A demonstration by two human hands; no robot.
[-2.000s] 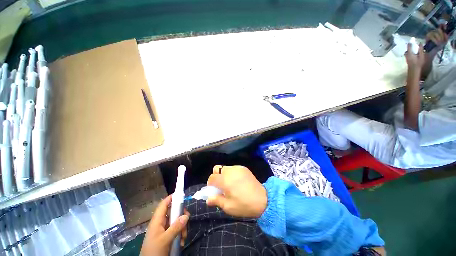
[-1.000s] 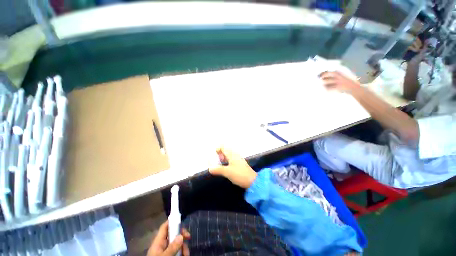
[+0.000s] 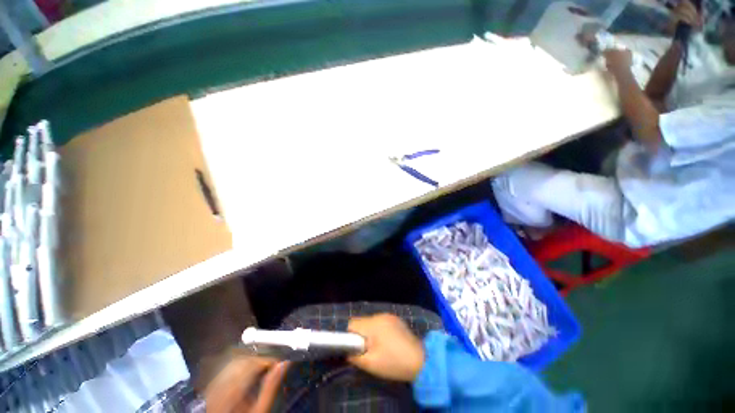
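A white handle body (image 3: 310, 339) lies nearly level over the checked lap, its narrow tip pointing left. My right hand (image 3: 388, 347), in a blue sleeve, holds it by the wide end. My left hand (image 3: 246, 382) is blurred just below the tip end; whether it touches the handle I cannot tell. No insert shows in either hand. The blue parts bin (image 3: 556, 352) stands to the right of my lap, with a heap of short white-grey pieces (image 3: 492, 294) in it.
Handles (image 3: 31, 234) stand stacked at the left of the cardboard sheet (image 3: 133, 210), with a dark pen (image 3: 207, 193) on its edge. Blue-handled nippers (image 3: 415, 166) lie on the bench (image 3: 322, 137). Clear trays (image 3: 133, 379) are below left. A person (image 3: 637, 169) sits at right beside a red stool (image 3: 592, 254).
The handle has turned from upright in my left hand to nearly level in my right. My right hand has come back from the bench edge to my lap. The other person's arm has drawn back.
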